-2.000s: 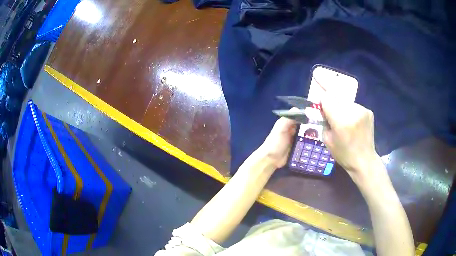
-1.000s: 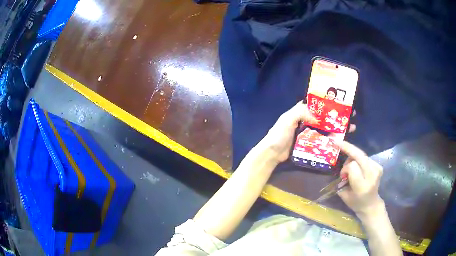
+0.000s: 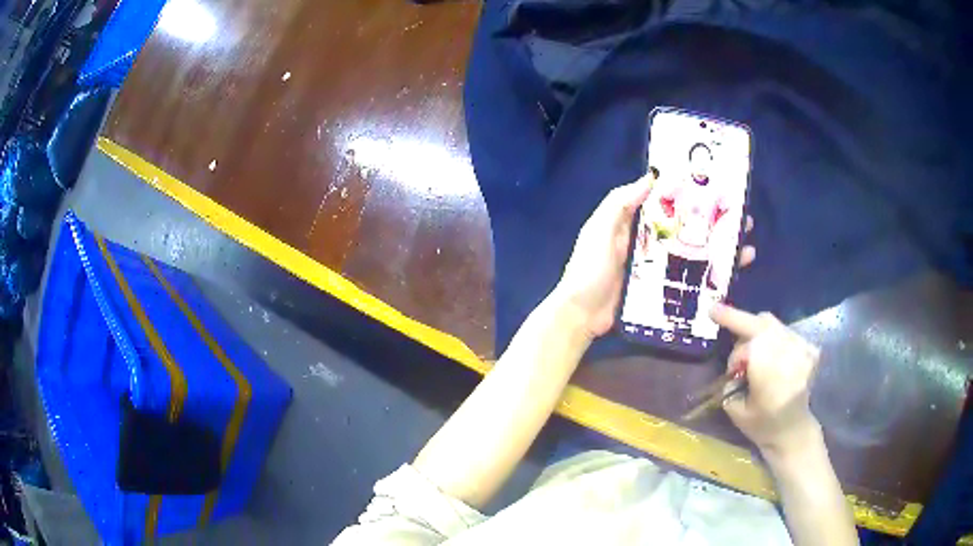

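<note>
A smartphone [image 3: 688, 235] with a lit screen is upright in my left hand [image 3: 606, 256], whose fingertips show at the phone's far edge. The screen shows a picture of a figure in a pink top. My right hand [image 3: 774, 373] is at the phone's lower right corner, with one finger extended at the screen. Small thread snips [image 3: 713, 402] are held in my right hand, blades pointing down and left. The dark navy garment [image 3: 832, 203] lies on the table behind the phone.
The glossy brown table [image 3: 309, 117] has a yellow-taped edge [image 3: 288, 261]. A blue bag [image 3: 96, 373] with orange-brown stripes and a black patch stands on the grey floor [image 3: 320, 427] at the left. Shinier dark fabric [image 3: 597, 37] lies at the top.
The phone screen went from a keypad to a red page, then to the figure picture. My right hand moved from over the phone to its lower right. The phone shifted slightly up and left.
</note>
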